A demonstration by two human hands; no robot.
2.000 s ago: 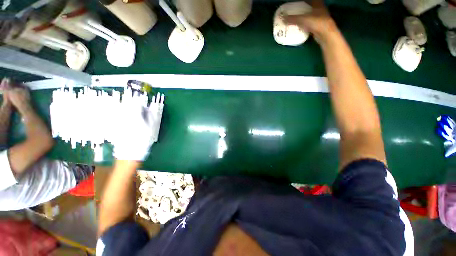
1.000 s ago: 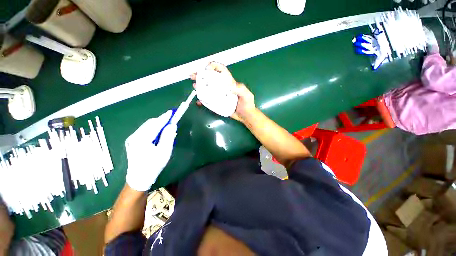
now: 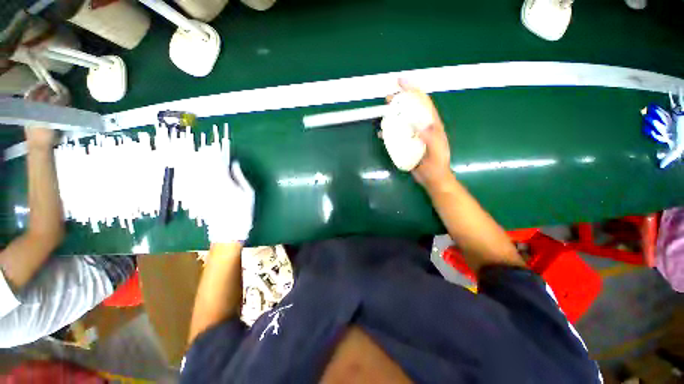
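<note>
My right hand (image 3: 435,154), bare, holds a white rounded lid (image 3: 405,133) above the green bench, with one narrow white strip (image 3: 343,117) sticking out to the left. My left hand (image 3: 231,206), in a white glove, is at the right end of a dense row of white strips (image 3: 112,180). Its thumb stands apart; whether its fingers hold a strip is not clear. A dark-handled hammer (image 3: 166,193) lies across the strips.
A pale rail (image 3: 300,94) crosses the green bench (image 3: 337,210). Beyond it stand lids with strips (image 3: 195,51) and beige cases (image 3: 112,22). Another person's arm (image 3: 41,187) reaches in at left. A blue-white glove (image 3: 660,127) lies at right. Red stools (image 3: 562,274) and a box of small parts (image 3: 262,281) are below.
My left hand has moved from beside the lid back to the strips. A strip now sticks out of the lid, which my right hand still holds. The view has turned left.
</note>
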